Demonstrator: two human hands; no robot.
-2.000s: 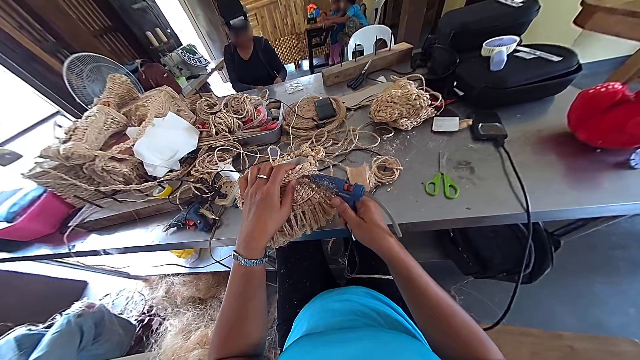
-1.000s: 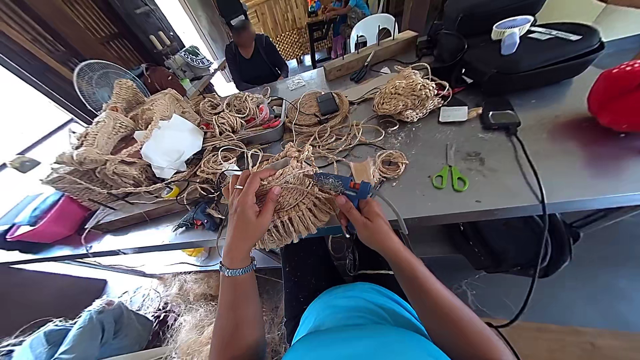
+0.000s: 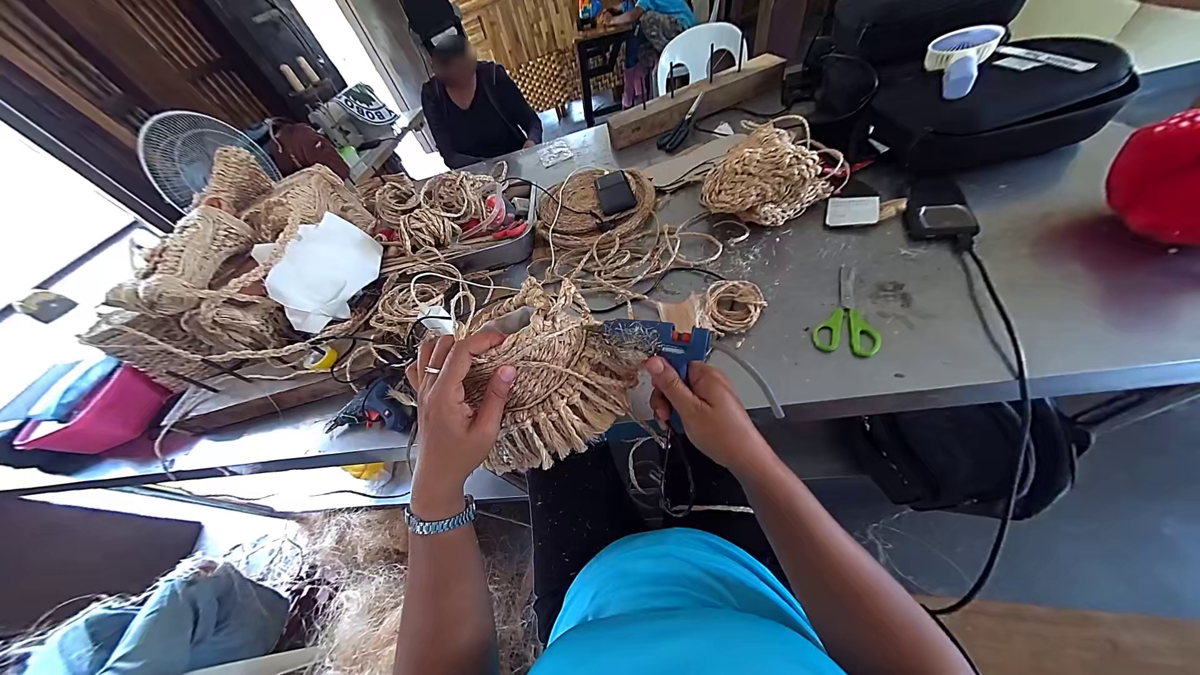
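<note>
My left hand point(image 3: 459, 398) holds a braided natural-fibre piece with a fringed lower edge point(image 3: 548, 384) at the table's front edge. In my right hand point(image 3: 703, 412) is a blue hot glue gun point(image 3: 680, 345), its nozzle end against the right side of the braided piece and a glue stick trailing from its back. Green-handled scissors point(image 3: 847, 323) lie to the right on the metal table. Behind the piece are loose fibre cords point(image 3: 609, 267) and a small coil of cord point(image 3: 734, 307). A second glue gun point(image 3: 377, 405) lies left of my left hand.
Woven fibre pieces point(image 3: 202, 253) with white paper point(image 3: 323, 272) heap up at left. A tray point(image 3: 502, 251) holds cords and tools. At right are a bundle of braid point(image 3: 764, 173), a black device with a cable point(image 3: 940, 211), black cases and a red item point(image 3: 1158, 183). A person sits across the table.
</note>
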